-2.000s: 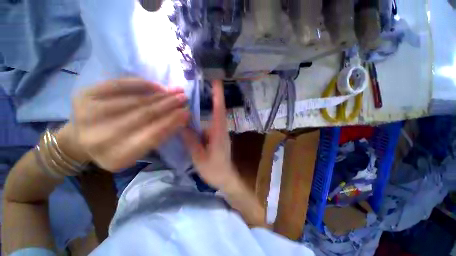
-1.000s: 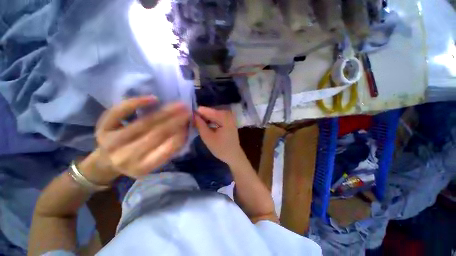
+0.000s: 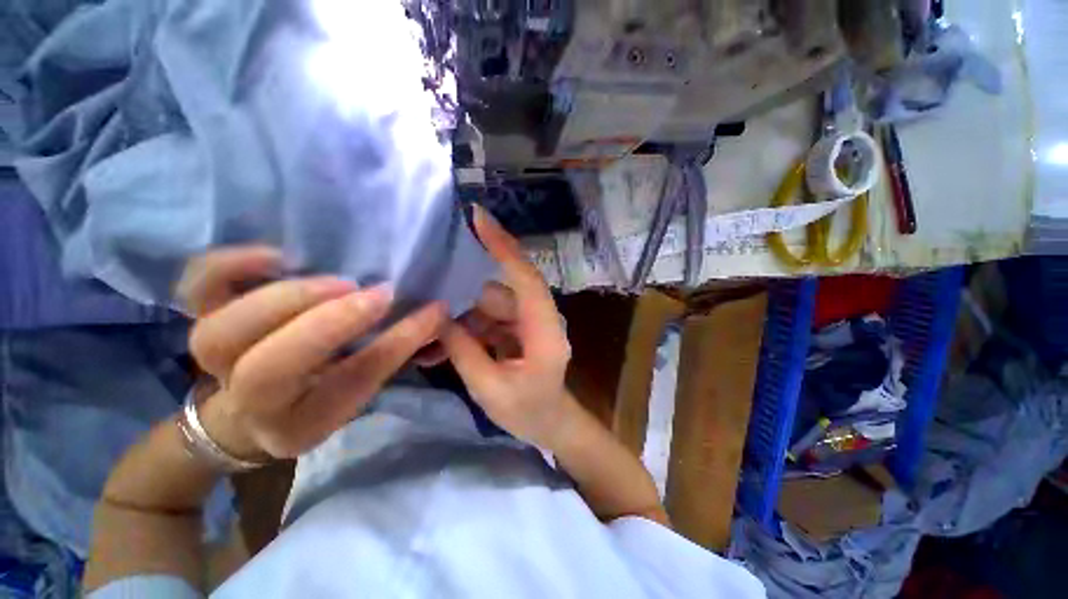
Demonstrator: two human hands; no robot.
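A light blue-grey garment piece (image 3: 351, 199) runs from the heap at the left over the bright lit machine bed to its near edge. My left hand (image 3: 299, 351) holds the piece's near edge between thumb and fingers. My right hand (image 3: 515, 345) pinches the same edge near its corner, just right of the left hand, with the index finger pointing up towards the needle area. The overlock machine (image 3: 656, 82) stands beyond my right hand. Its needle area is hidden by glare.
A tape roll (image 3: 844, 164), yellow-handled scissors (image 3: 787, 217) and a dark red stick (image 3: 899, 181) lie on the table at the right. Grey forked strips (image 3: 673, 222) hang at the table edge. Below are a brown cardboard box (image 3: 720, 410) and a blue crate (image 3: 787, 404) holding cloth and scraps.
The cloth now lies more bunched at the left and its corner shows between my hands. My left hand has moved slightly down and left. The view has shifted a little.
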